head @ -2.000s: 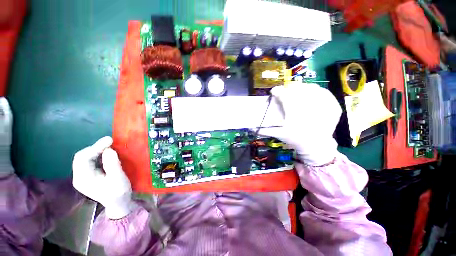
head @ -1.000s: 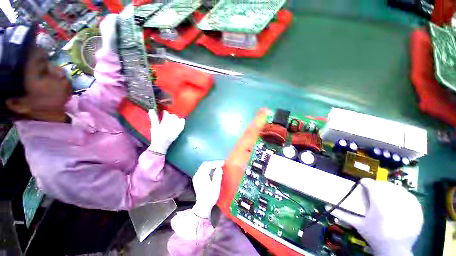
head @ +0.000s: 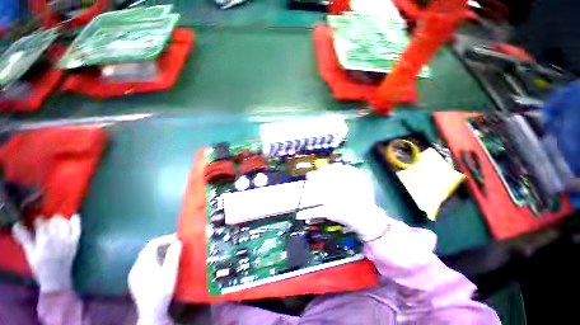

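The green power circuit board point(head: 267, 244) lies component side up on a red mat point(head: 191, 222). A long white heatsink point(head: 261, 203) crosses its middle, with copper-red chokes point(head: 252, 164) and a finned heatsink point(head: 304, 132) at its far side. My right hand point(head: 343, 193), in a white glove, is over the right end of the middle heatsink. A thin dark line shows by its fingers; their grip is unclear. My left hand point(head: 154, 273), white-gloved, is left of the red mat, fingers loosely curled and apart, empty, off the board.
A black tray point(head: 407, 193) right of the board holds a yellow ring point(head: 402, 153) and pale yellow paper point(head: 430, 183). Beyond is a red mat with pliers point(head: 472, 170) and another board point(head: 502, 159). Boards on red mats stand opposite. Another person's gloved hand point(head: 54, 251) is at left.
The view has swung back right from the neighbouring worker; the board now appears near the centre. My right hand stays over the middle heatsink, my left hand beside the mat.
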